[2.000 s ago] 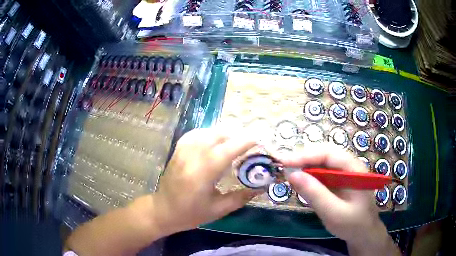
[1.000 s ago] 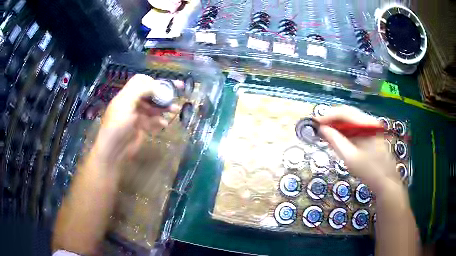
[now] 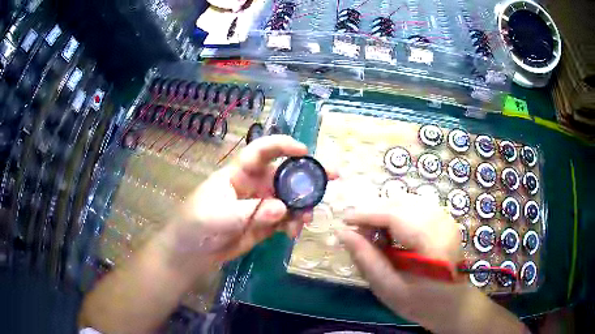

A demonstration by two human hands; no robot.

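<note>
My left hand (image 3: 222, 209) holds a small loudspeaker (image 3: 301, 183) by its rim, its dark front with a paler centre facing me. My right hand (image 3: 404, 254) grips a red test probe (image 3: 419, 262); a cable trails from its right end, and its tip is not clear. The right hand is just right of and below the loudspeaker, apart from it. The blister tray (image 3: 339, 136) lies on the right, with loudspeakers lying flat, white rings up. The slotted tray (image 3: 140, 196) on the left has loudspeakers standing in its back rows, with red wires.
Stacked clear trays (image 3: 391, 68) with white labels stand at the rear. A round white unit (image 3: 530, 39) is at rear right beside brown cardboard sheets (image 3: 574, 72). Papers (image 3: 225, 26) lie at rear left. Dark stacked trays (image 3: 45, 130) line the left. The green mat (image 3: 261, 280) carries yellow tape.
My left hand has moved from the slotted tray to the middle with a loudspeaker. My right hand has let go of the loudspeaker over the blister tray and come down left, still with the probe.
</note>
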